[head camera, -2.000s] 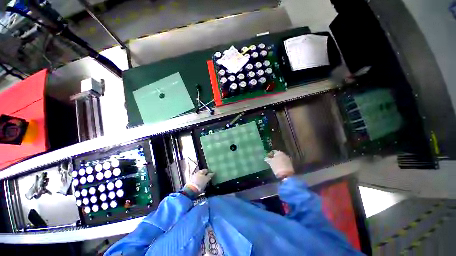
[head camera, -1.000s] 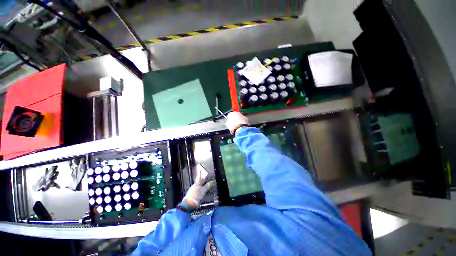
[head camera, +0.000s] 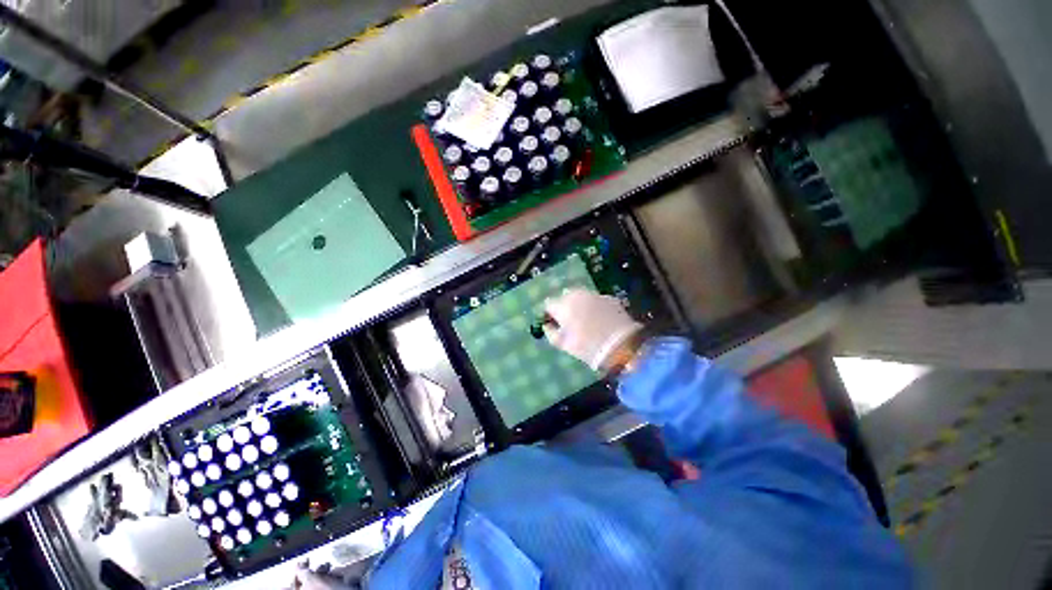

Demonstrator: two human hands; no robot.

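Observation:
A pale green cover sheet with a dark spot near its middle lies over a circuit board in a black carrier on the conveyor. My right hand, in a white glove, is over the sheet's upper right part, its fingertips bent down at the dark spot. Whether the fingers grip anything is hidden. My left hand is a small blurred part at the bottom edge, by the near rail; its fingers cannot be made out.
An uncovered capacitor board lies left on the conveyor, with grey gloves beyond it. A white piece lies between the carriers. Behind the far rail are a green sheet, thin tools and a red-edged capacitor board. Another covered board is right.
My right hand has moved from the bench tools back onto the cover sheet. My left hand has moved away from the gap between the carriers to the bottom edge. The view has shifted and tilted.

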